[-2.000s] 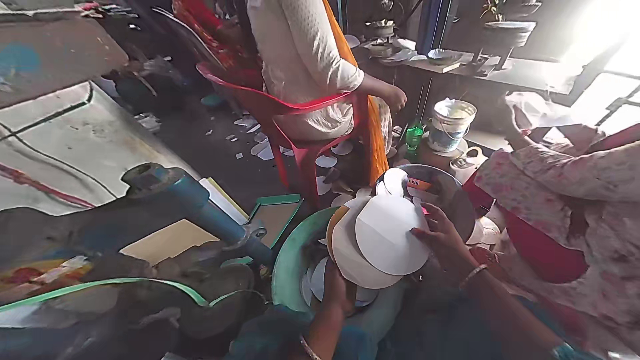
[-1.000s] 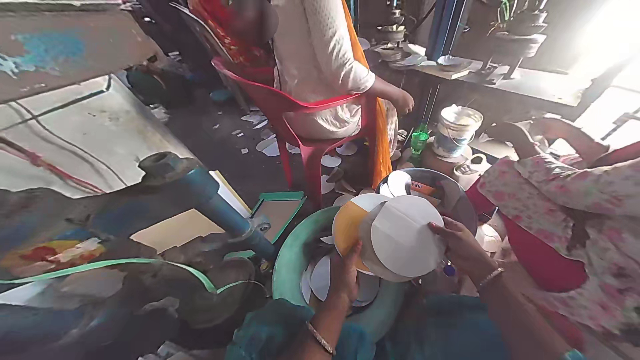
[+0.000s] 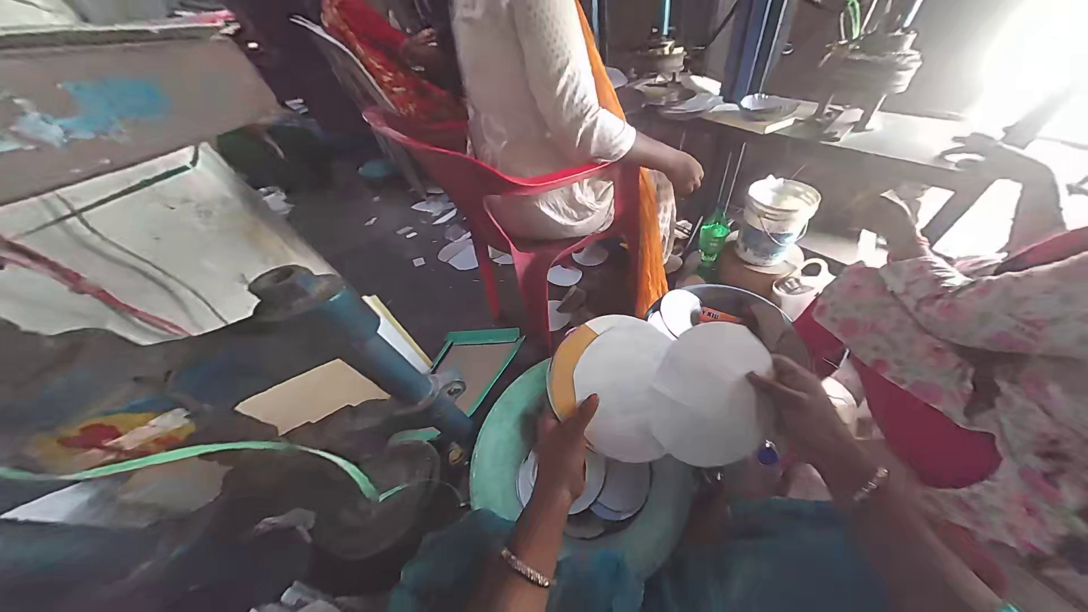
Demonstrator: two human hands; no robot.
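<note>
My left hand (image 3: 565, 455) grips overlapping round discs, white ones (image 3: 620, 391) over one with an orange-yellow edge (image 3: 568, 370), by their lower left edge. Between the fingers and thumb of my right hand (image 3: 790, 395) is the right edge of a white disc (image 3: 714, 395), which overlaps the left ones. Both hands are above a green basin (image 3: 493, 463), in which more round discs (image 3: 625, 489) lie. Behind the discs stands a metal basin (image 3: 735, 297) with white discs and an orange printed piece in it. Whether the discs are paper or thin card, I cannot tell.
A person on a red plastic chair (image 3: 544, 246) sits ahead; another in floral clothing is close at right. A white bucket (image 3: 778, 221), green bottle (image 3: 714, 238) and white jug (image 3: 803, 280) stand beyond the basins. A blue metal machine part (image 3: 365, 348) and green-edged tray (image 3: 480, 365) are at left.
The discs in my two hands, stacked closely before, are now spread further apart sideways. More of the orange-yellow edged disc shows than two seconds ago.
</note>
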